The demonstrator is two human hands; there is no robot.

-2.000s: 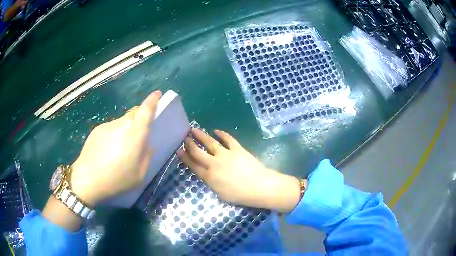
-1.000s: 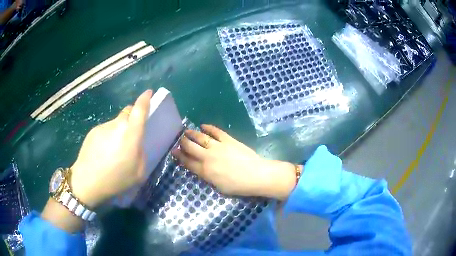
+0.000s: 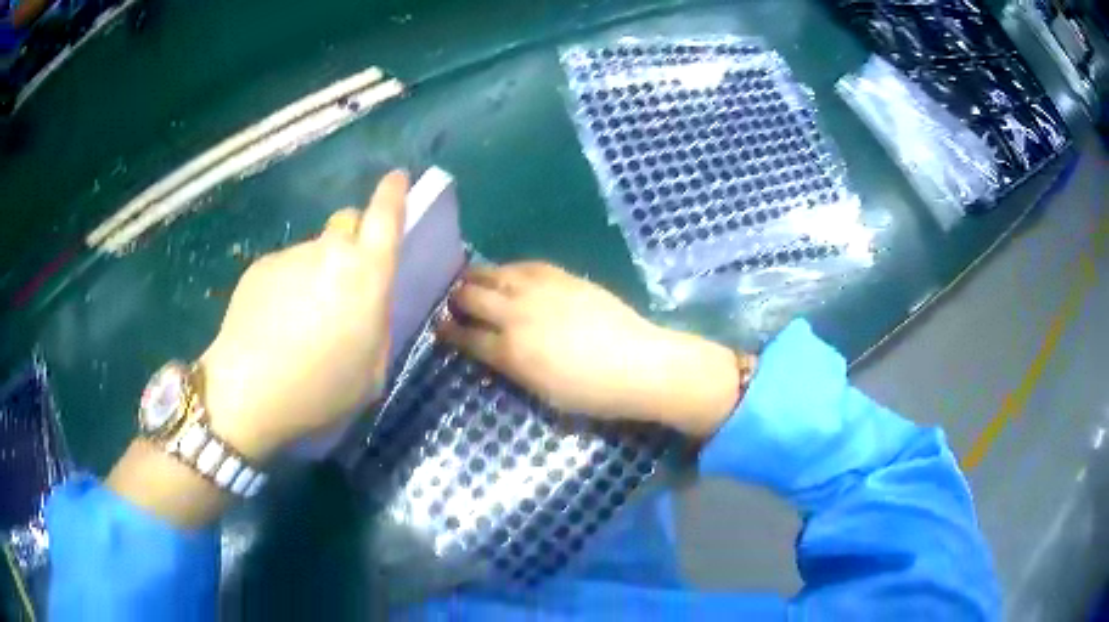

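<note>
A pale flat block (image 3: 426, 249) stands on its long edge, slanting across the bench. My left hand (image 3: 310, 328) grips it from the left, fingers along its upper side. A clear sheet with rows of dark dots (image 3: 505, 468) lies right of the block, its near-left edge close against it. My right hand (image 3: 584, 346) rests on the sheet's far end, fingers bent at the film edge beside the block. The fingertips are partly hidden, so I cannot tell whether they pinch the film. The block's lower end is hidden behind my left hand.
A stack of dot sheets (image 3: 718, 158) lies beyond my right hand. A clear film bundle (image 3: 924, 146) and glossy black bagged parts (image 3: 997, 85) lie far right. Two cream strips (image 3: 249, 158) lie beyond my left hand. A dark sheet (image 3: 22, 450) is at the left edge.
Both hands, the block and the worked sheet appear slightly higher in the picture, partly because the view shifted. My right fingers are more bent at the film edge.
</note>
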